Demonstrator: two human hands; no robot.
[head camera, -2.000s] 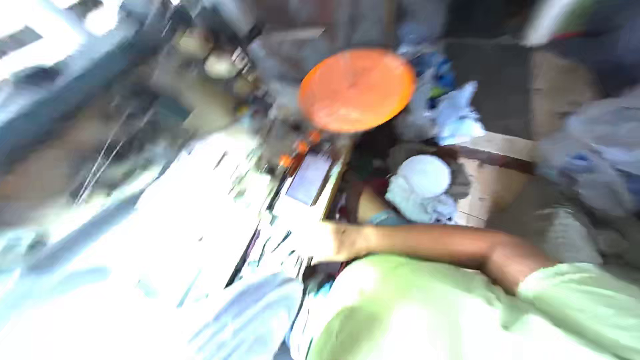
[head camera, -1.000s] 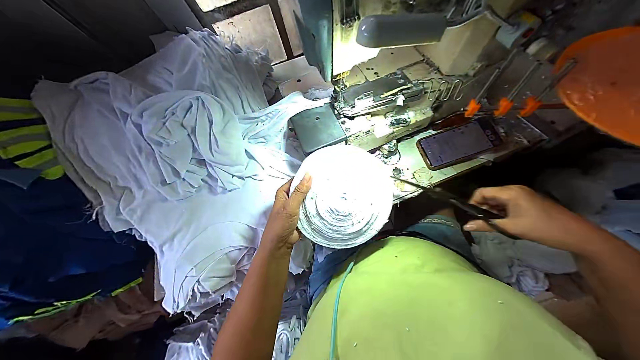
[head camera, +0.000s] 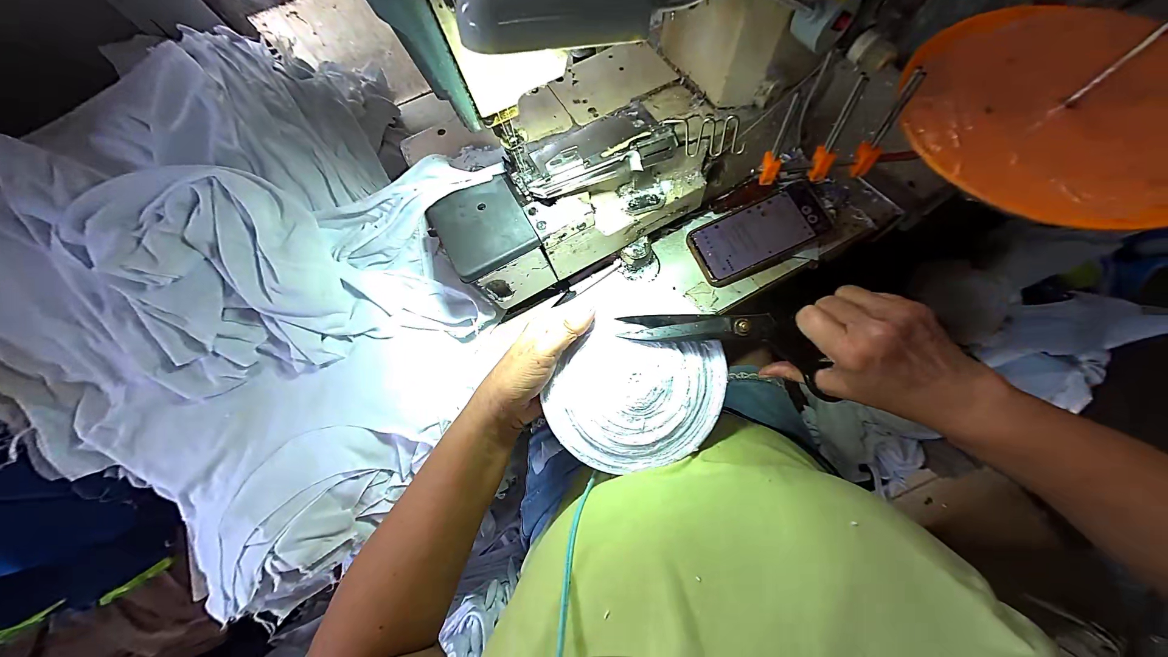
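A thick roll of white fabric strip (head camera: 639, 401) rests against the green shirt, its coiled face turned up. My left hand (head camera: 538, 365) grips the roll at its upper left edge, thumb on top. In my right hand (head camera: 876, 347) are dark metal scissors (head camera: 703, 327), fingers around the handles. The blades point left over the roll's upper edge and are slightly parted; strong glare hides what lies between them. Just beyond the roll stands a sewing machine (head camera: 584, 192) with its lamp lit above.
White fabric pieces (head camera: 237, 265) are heaped at the left. A phone (head camera: 759, 233) lies on the machine table, near orange clips (head camera: 821, 164) on metal rods. An orange disc (head camera: 1049, 119) stands at upper right. Dark blue cloth (head camera: 82, 529) is at lower left.
The scissors have moved left, bringing the blades over the roll's upper edge. Two seconds ago the view was turned and blurred. The left hand has kept hold of the roll since one second ago.
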